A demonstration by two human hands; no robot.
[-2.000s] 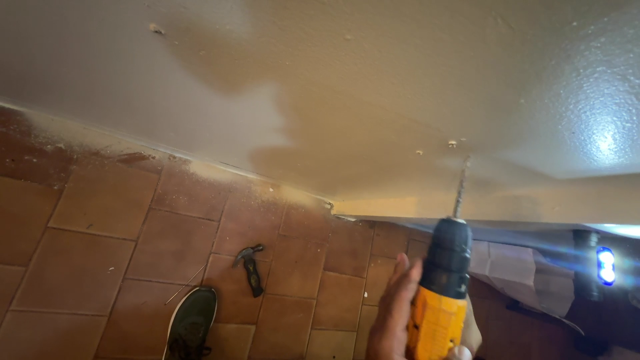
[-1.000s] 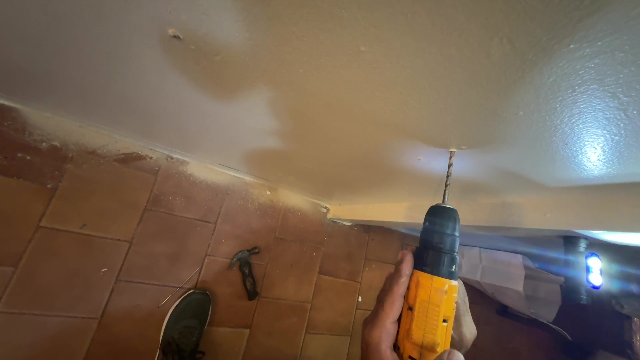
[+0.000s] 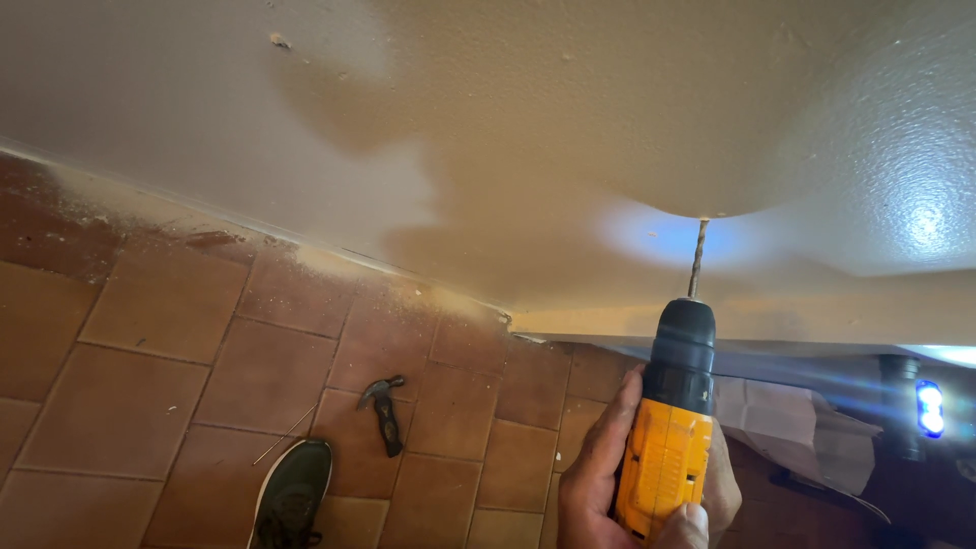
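A yellow and black power drill (image 3: pixel 663 457) points up the picture at the pale painted wall (image 3: pixel 488 168). The tip of its drill bit (image 3: pixel 697 259) meets the wall, within a patch of bluish light. My left hand (image 3: pixel 598 473) wraps the drill body from the left, with fingers showing on its right side. At the bottom edge, a thumb of my right hand (image 3: pixel 692 520) lies on the rear of the drill; the rest of that hand is hidden or out of view.
On the terracotta tile floor (image 3: pixel 267 366) lie a claw hammer (image 3: pixel 386 415) and a thin rod (image 3: pixel 284 435), beside a dark shoe (image 3: pixel 293 496). Pale dust lines the wall's foot. At right are a lit lamp (image 3: pixel 929 409) and crumpled paper (image 3: pixel 770 423).
The drill has moved up to the wall: two seconds ago the bit's tip showed beside a small hole, and now it meets the wall. Both hands have kept hold.
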